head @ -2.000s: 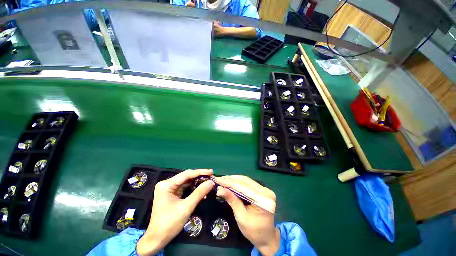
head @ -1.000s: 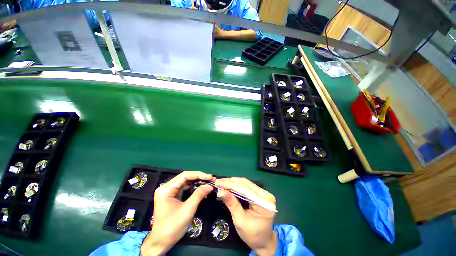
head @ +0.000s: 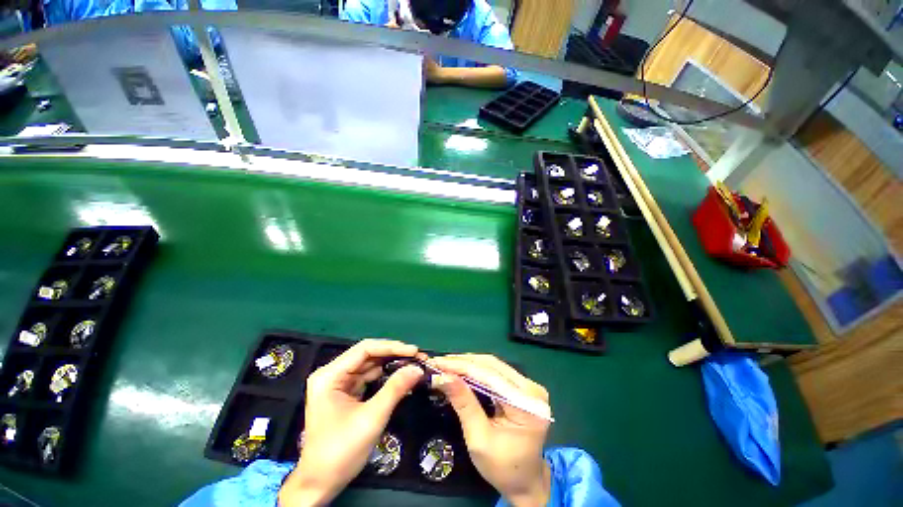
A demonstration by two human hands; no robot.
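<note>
My left hand holds a small round module between thumb and fingertips, mostly hidden by the fingers. My right hand grips a slim pale tool, likely tweezers, its tip at the module. Both hands are above a black parts tray. Round modules show in its pockets, one at upper left, one with a white tab at lower left, and one between my wrists.
Another black tray with modules lies at left. Two overlapping trays lie at right. Beyond are a metal rail, a divider panel, an empty tray and a person in blue. At right are a red basket and blue cloth.
The hands stay almost in place at the module; the tool has shifted slightly to the right. The person opposite has lowered their head.
</note>
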